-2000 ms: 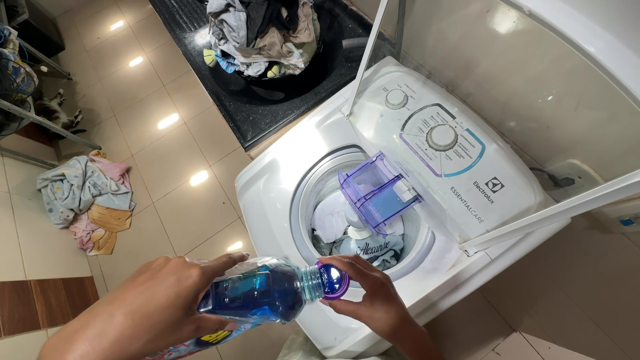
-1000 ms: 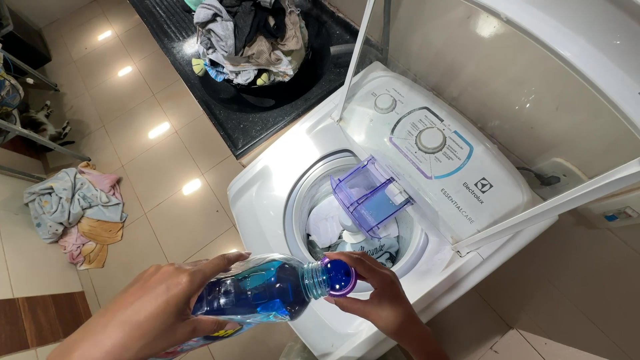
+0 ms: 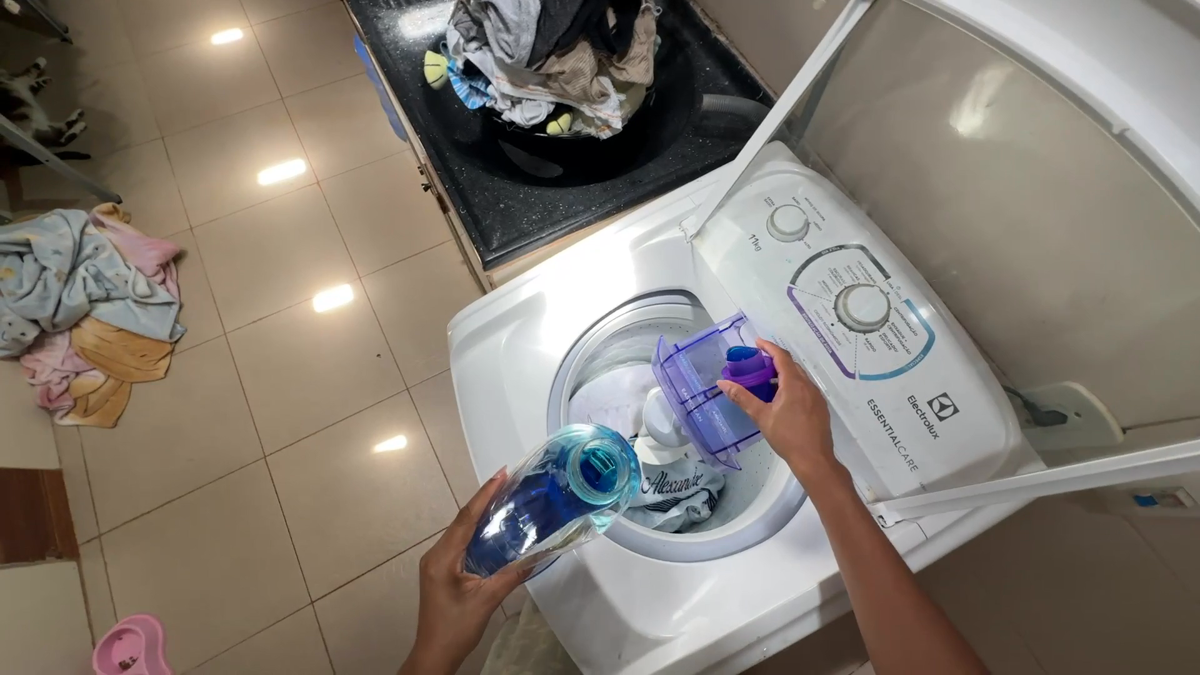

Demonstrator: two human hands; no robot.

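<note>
My left hand (image 3: 469, 572) grips a clear plastic bottle of blue liquid (image 3: 534, 511), its uncapped mouth toward me, over the near rim of the top-loading washing machine (image 3: 609, 600). In my right hand (image 3: 792, 403) is the purple bottle cap (image 3: 750, 370), held over the translucent purple dispenser drawer (image 3: 703, 403); blue liquid shows in the cap. The drawer juts out over the round tub. Inside the tub, light-coloured clothes (image 3: 680, 492) lie around the white agitator (image 3: 664, 417).
The washer's lid (image 3: 984, 169) stands raised behind the control panel (image 3: 900, 412). A black basin (image 3: 534, 164) heaped with clothes (image 3: 562, 56) sits on the dark counter (image 3: 516, 225). On the tiled floor at left are more cloths (image 3: 84, 291) and a pink bowl (image 3: 131, 647). A cat (image 3: 42, 112) lies near the upper left.
The cap has come away from the bottle's mouth; my right hand has carried it over to the dispenser drawer. The bottle is now tipped more upright, with its mouth uncovered.
</note>
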